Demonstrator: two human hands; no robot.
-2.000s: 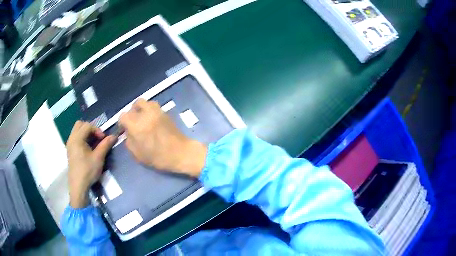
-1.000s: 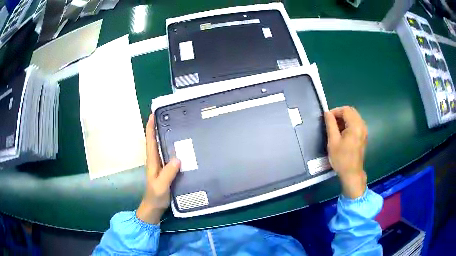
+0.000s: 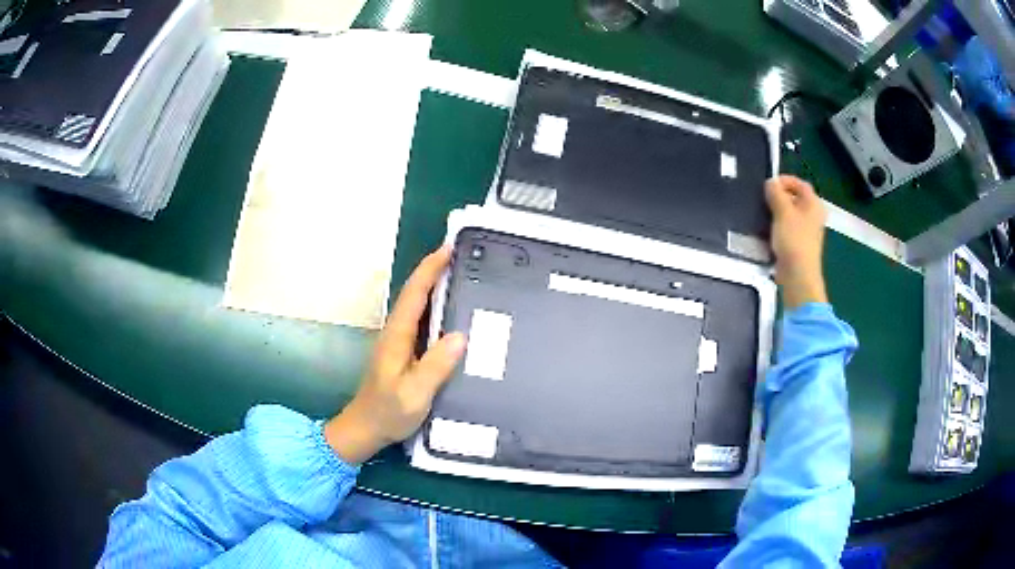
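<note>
The near tablet back cover (image 3: 601, 378) lies inner side up on its white foam tray (image 3: 579, 478), with a long pale strip, white stickers and mesh corners showing. My left hand (image 3: 406, 361) grips its left edge, thumb over the rim near the large white sticker. A second back cover (image 3: 646, 167) lies just behind it, also on a white tray. My right hand (image 3: 796, 228) is at that cover's right edge, fingers bent against the rim. The fingertips are partly hidden, so a full grip there is not clear.
A release liner sheet (image 3: 328, 178) lies left of the covers. Stacked covers (image 3: 167, 122) stand at the far left. A board tray (image 3: 954, 367) is at the right. A grey device with a round dial (image 3: 896, 122) sits at the back right, beside a pale post. A blue sleeve shows beyond.
My right hand has moved from the near cover's right edge to the rear cover's right edge. My left hand stays on the near cover. The view has turned and shifted left.
</note>
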